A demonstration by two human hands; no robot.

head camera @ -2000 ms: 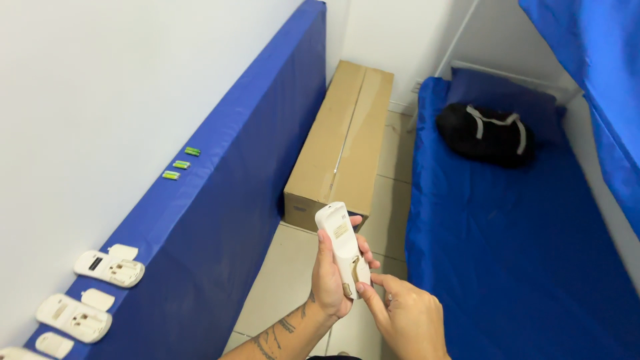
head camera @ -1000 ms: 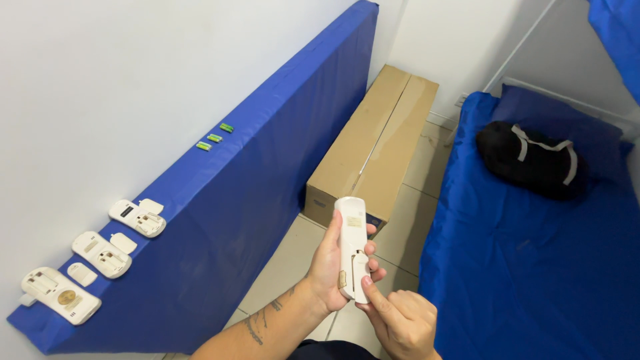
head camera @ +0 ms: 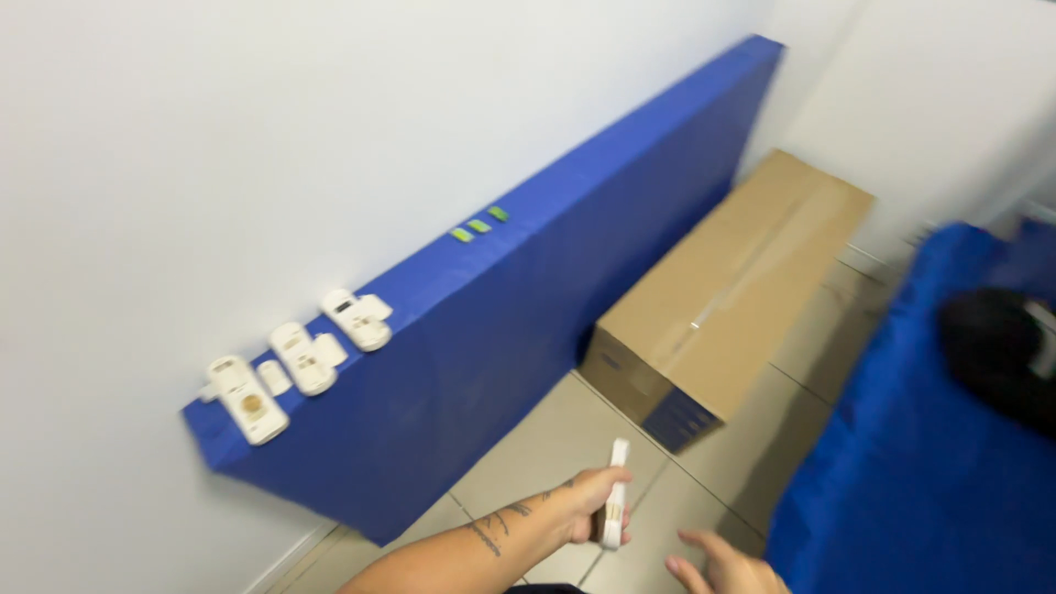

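My left hand (head camera: 596, 502) grips a white remote control (head camera: 615, 495), turned edge-on above the tiled floor. To its right, my right hand (head camera: 722, 569) is apart from the remote, fingers spread and nothing in them, partly cut off by the lower frame edge. Along the top of the blue padded panel lie three more white handheld remotes, a near one (head camera: 248, 400), a middle one (head camera: 303, 358) and a far one (head camera: 356, 319), battery sides up. Loose covers (head camera: 274, 377) lie beside them. Three small green batteries (head camera: 479, 226) sit farther along the panel top.
A long taped cardboard box (head camera: 734, 280) stands on the tiled floor beside the blue panel (head camera: 495, 330). At the right is a bed with a blue cover (head camera: 916, 462) and a black bag (head camera: 994, 351) on it. A white wall backs the panel.
My right hand has come away from the remote. The remote in my left hand has turned from showing its back to edge-on. The view has swung left.
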